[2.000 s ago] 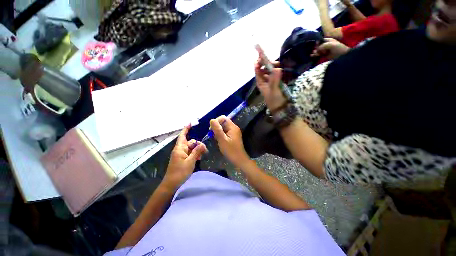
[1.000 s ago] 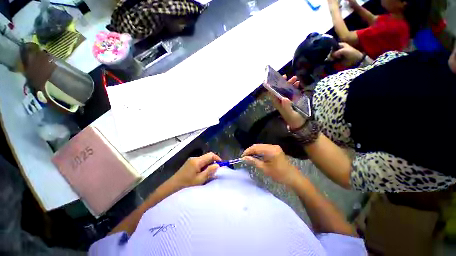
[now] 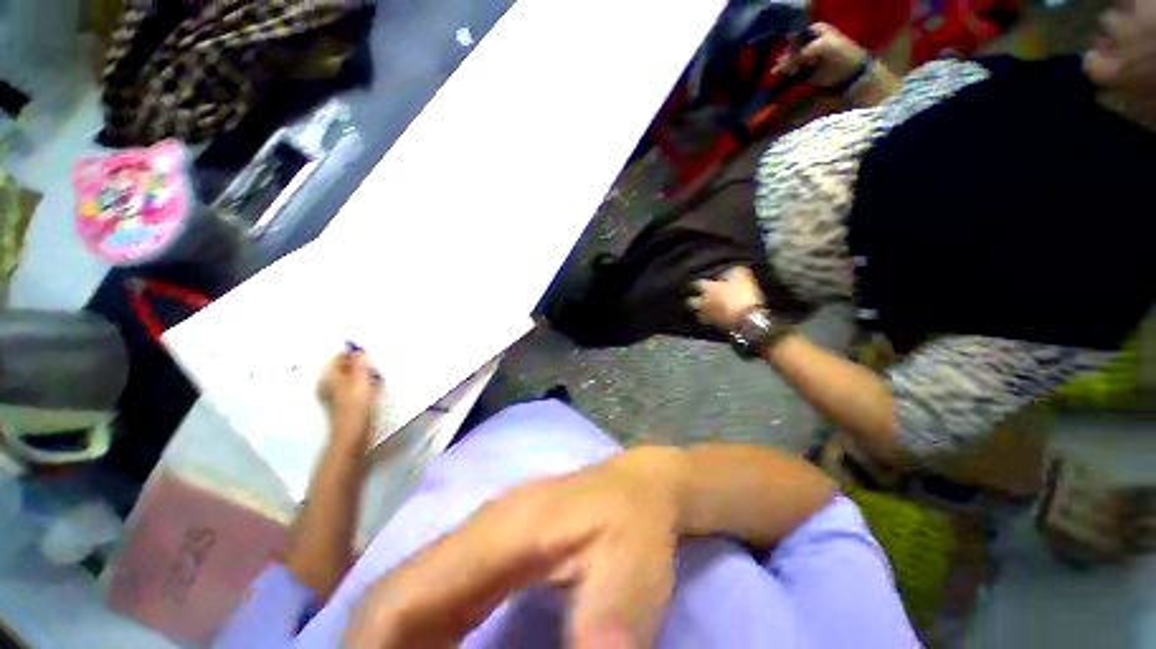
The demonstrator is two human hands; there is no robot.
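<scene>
My left hand (image 3: 349,387) is over the open white record sheets (image 3: 418,254). Its fingers are closed around a small blue-purple piece that looks like the pen (image 3: 356,349); most of it is hidden. My right hand (image 3: 558,545) is large, blurred and close to the camera, in front of my light purple shirt. Its thumb and fingers are spread, but the fingertips run to the bottom edge, so I cannot see if it holds anything. The pink 2025 diary (image 3: 190,558) lies at the lower left, partly behind my left forearm.
A person in a black top with spotted sleeves (image 3: 1001,216) is at the right, one hand near a dark bag or cloth (image 3: 672,273). A pink-lidded cup (image 3: 131,203), a grey jug (image 3: 57,368) and checked cloth (image 3: 228,64) are on the left. Speckled floor (image 3: 596,380) shows between.
My hands have parted: the left moved up onto the sheets with the pen, the right rose towards the camera. The view has turned. The phone in the other person's hand no longer shows.
</scene>
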